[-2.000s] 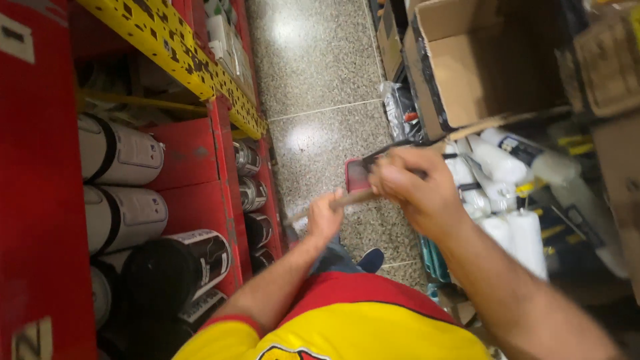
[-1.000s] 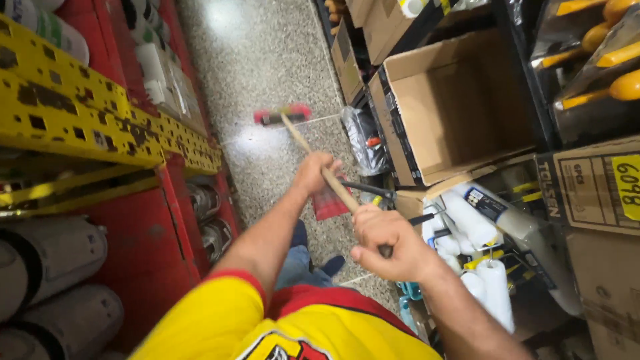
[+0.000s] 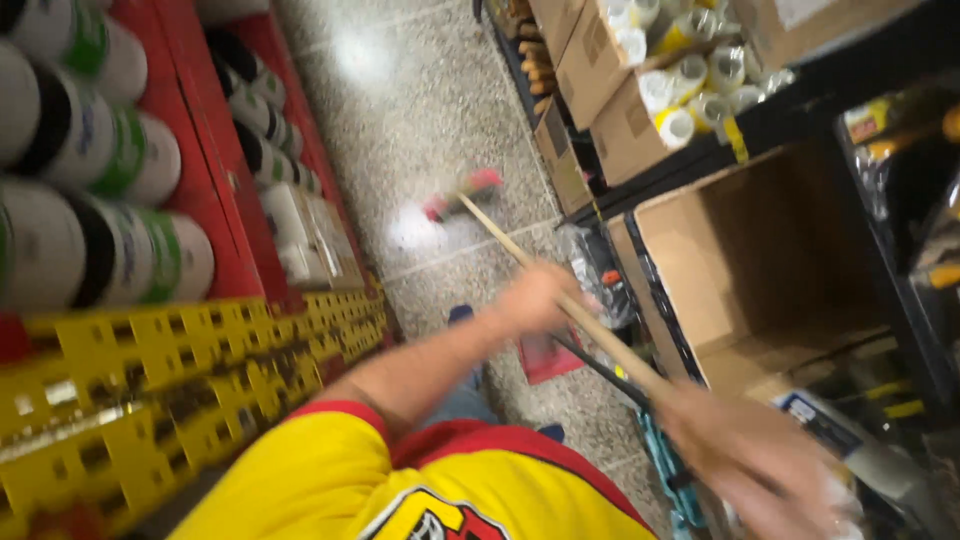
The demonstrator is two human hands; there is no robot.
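A wooden-handled push broom (image 3: 499, 234) slants from the lower right up to its red head (image 3: 463, 193), which rests on or just above the speckled floor. My left hand (image 3: 541, 298) grips the middle of the handle. Blurred by motion, my right hand (image 3: 742, 450) is closed around the upper end of the same handle. Below my left hand, a red dustpan (image 3: 546, 358) with a long black handle (image 3: 600, 369) lies close to my feet; where the black handle ends is hidden near my right hand.
At left, red shelving holds large cans (image 3: 150, 157) behind a yellow perforated upright (image 3: 187, 375). To the right stand black shelves with an open cardboard box (image 3: 705, 277), yellow-and-white rolls (image 3: 697, 94) and a plastic-wrapped item (image 3: 600, 270). The terrazzo floor (image 3: 405, 112) runs between them.
The view has shifted strongly. My hands, bunched close together on the handle two seconds ago, are now farther apart along it. The broom head, at the top of the aisle a second ago, remains out in front.
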